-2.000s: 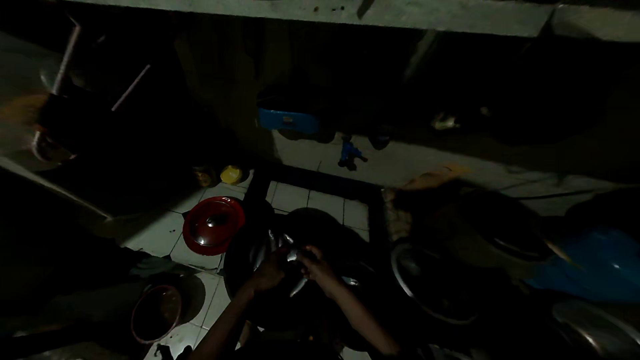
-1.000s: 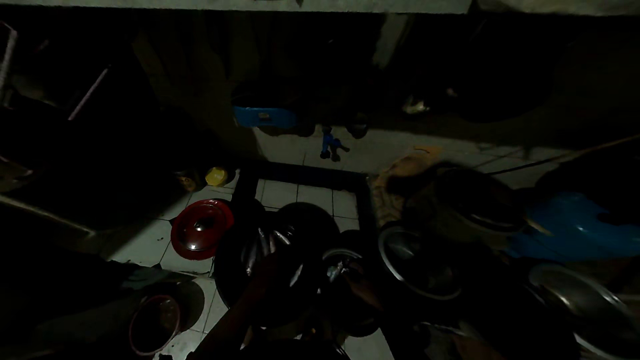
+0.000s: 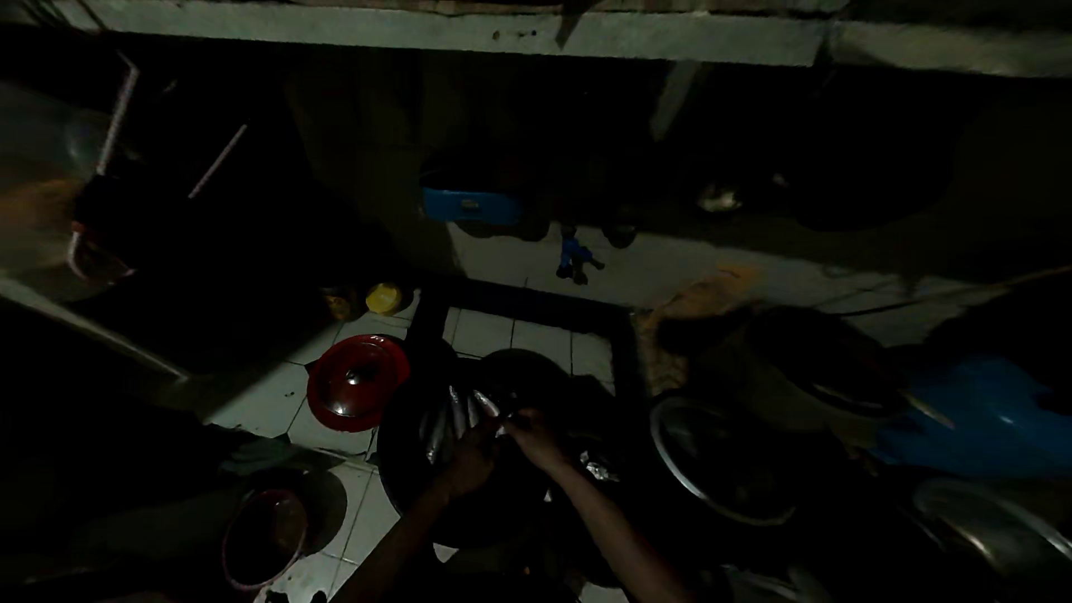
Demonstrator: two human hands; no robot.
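Several silvery fish [image 3: 456, 412] lie in a wide dark basin [image 3: 402, 477] on the tiled surface. My left hand [image 3: 474, 459] is over the basin, its fingers closed on the lower end of one silvery fish [image 3: 487, 404]. At that same fish, my right hand [image 3: 533, 437] reaches in from the right, its fingers bent close to the left ones; whether it grips the fish or something small is too dark to tell. Beside the basin on the right, a dark container holds shiny pale pieces [image 3: 599, 466].
A red lid [image 3: 358, 383] with a knob lies left of the basin, a yellow-lidded jar [image 3: 383, 298] behind it. Lower left stands a round pail [image 3: 265, 540]. A metal-rimmed pot [image 3: 682, 481] and a blue plastic item [image 3: 963, 419] are to the right; a dark raised edge [image 3: 536, 298] runs behind.
My right hand has moved left from the container of pale pieces to the basin, where it meets my left hand, as it did two seconds ago.
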